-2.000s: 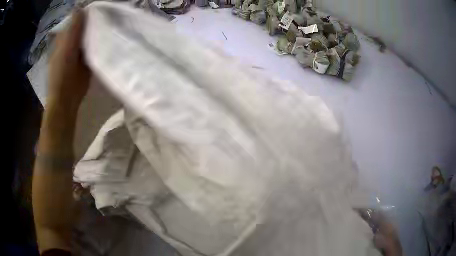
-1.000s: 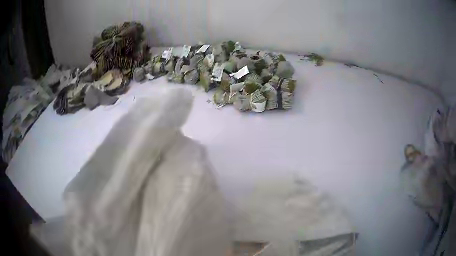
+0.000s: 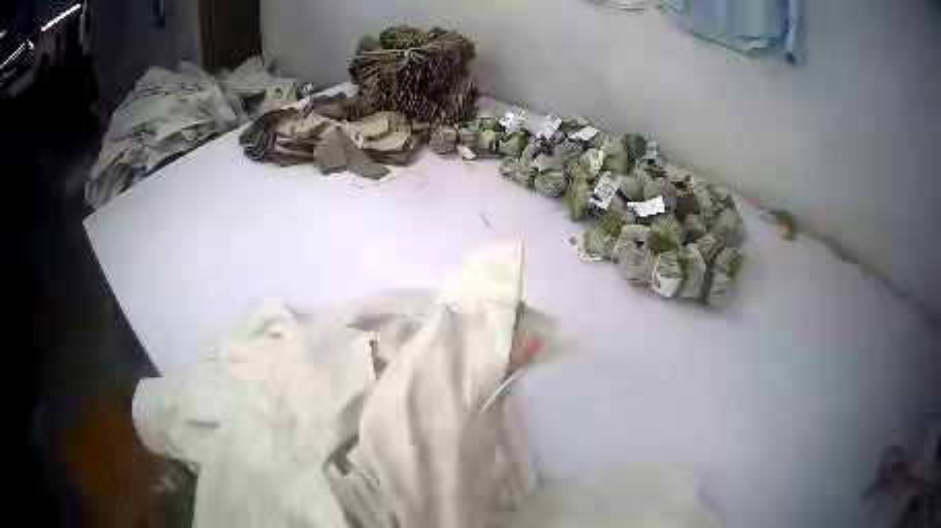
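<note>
An off-white garment (image 3: 433, 413) lies bunched and folded across the near left and middle of the white table (image 3: 640, 392), with one pointed part reaching away from me. A small reddish, skin-coloured patch, probably my right hand (image 3: 526, 349), shows blurred at that part's right edge. The cloth hides the rest, so its grip cannot be told. More pale cloth (image 3: 619, 500) lies blurred at the bottom edge. My left hand cannot be made out; a dim orange-brown shape at the lower left is unclear.
Tied grey-green bundles (image 3: 629, 217) with white tags line the wall. A brown ruffled bundle (image 3: 413, 77) and loose cut pieces (image 3: 346, 144) are at their left end. A pale cloth pile (image 3: 165, 119) is at the far left corner. Light blue cloth (image 3: 733, 23) hangs above.
The view has turned left, showing more of the far left side. The garment, earlier raised close in front of me, is now lower and spread on the table. The left forearm seen earlier no longer shows clearly.
</note>
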